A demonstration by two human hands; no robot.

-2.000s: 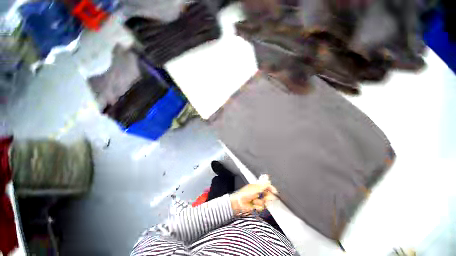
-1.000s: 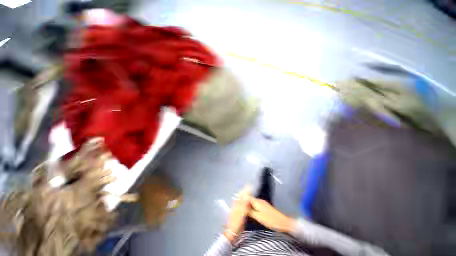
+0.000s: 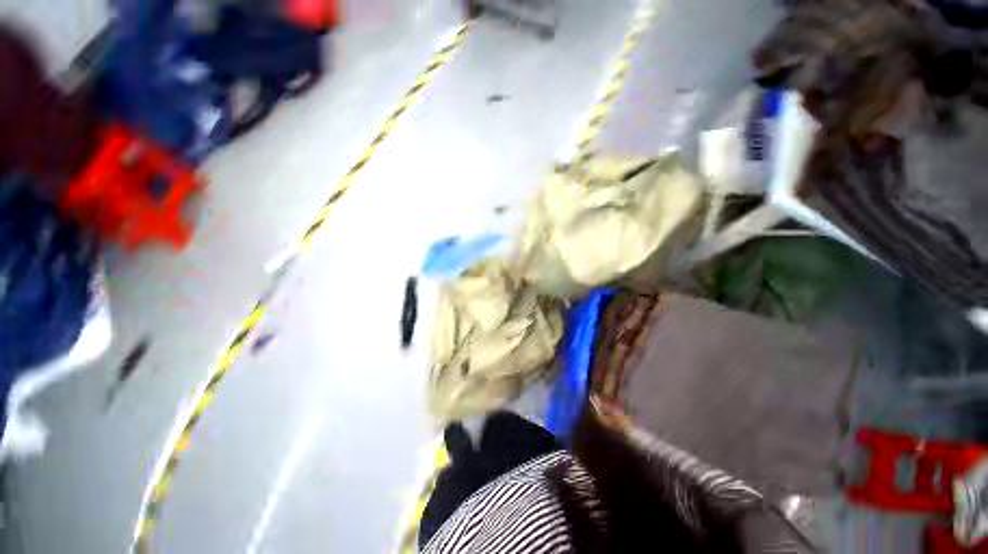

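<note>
A flat pile of grey cloth pieces (image 3: 748,379) with brown plaid edges lies in front of me at the right, on a blue bin (image 3: 577,363). A blurred striped sleeve, partly behind something dark, reaches from the bottom right to the pile's near left corner. A small blurred orange-tan patch at the sleeve's end may be part of my right hand (image 3: 610,412) or plaid edge; I cannot tell, nor what it holds. My left hand is not in view.
Crumpled tan bundles (image 3: 612,222) stand beyond the bin. A red plastic stool (image 3: 915,472) is low right. A white table (image 3: 807,162) with dark garments is upper right. Yellow-black tape (image 3: 363,157) crosses the floor. A red crate (image 3: 130,189) and navy garments (image 3: 43,287) are left.
The view has swung from the red cloth to the aisle and tan bundles. My two hands, together at the bottom one second ago, no longer show clearly. The grey pile is now nearer the centre.
</note>
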